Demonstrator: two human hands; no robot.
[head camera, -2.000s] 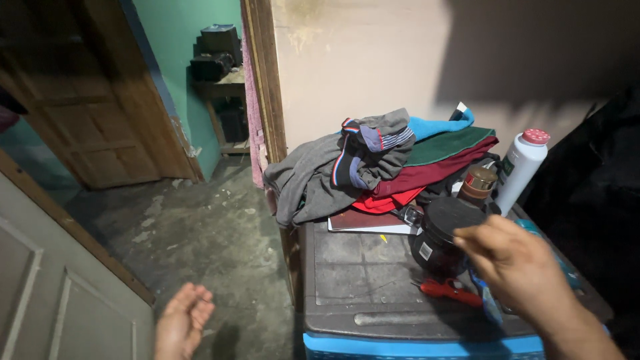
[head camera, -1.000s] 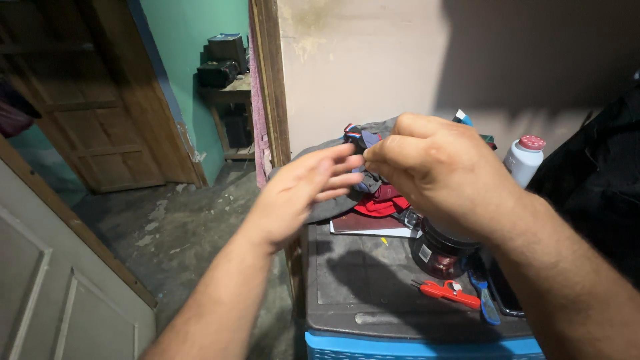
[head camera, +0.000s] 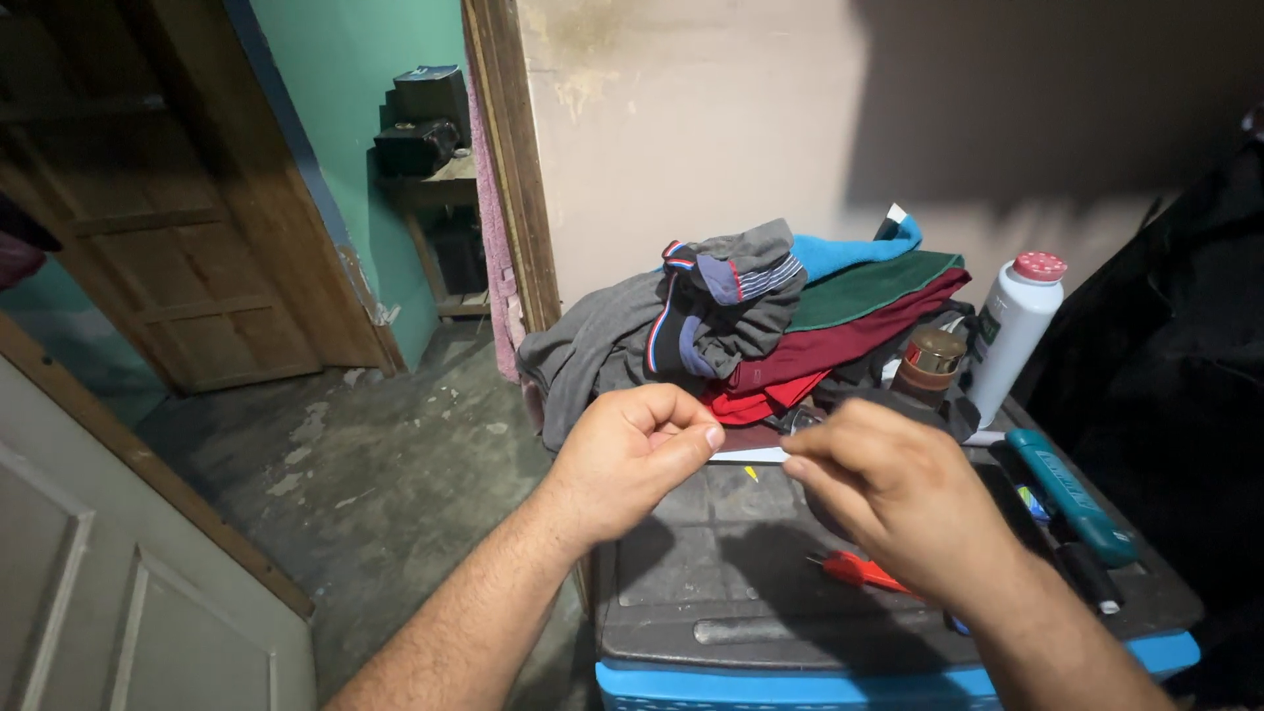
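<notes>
My left hand (head camera: 637, 459) is raised over the near left part of a dark plastic drawer top (head camera: 681, 553), its thumb and index finger pinched together. My right hand (head camera: 879, 484) is just to its right, fingertips also drawn together, and a small gap separates the two hands. Whether something thin, such as a thread, is between the fingers cannot be made out. Behind the hands lies a pile of folded clothes, with a grey garment (head camera: 612, 336) on top and green cloth (head camera: 874, 286) and maroon cloth (head camera: 849, 341) beneath. A red-handled tool (head camera: 864, 571) lies below my right hand.
On the right of the drawer top are a white bottle with a red cap (head camera: 1012, 336), a brown jar with a gold lid (head camera: 926, 365) and a teal case (head camera: 1071, 499). A pale panelled door (head camera: 148, 573) is at the left; a wooden door frame (head camera: 513, 168) rises behind.
Two seconds ago my hands were far apart, the left low over the floor. They came up together in front of the clothes, and now they are lower, with a small gap between them.
</notes>
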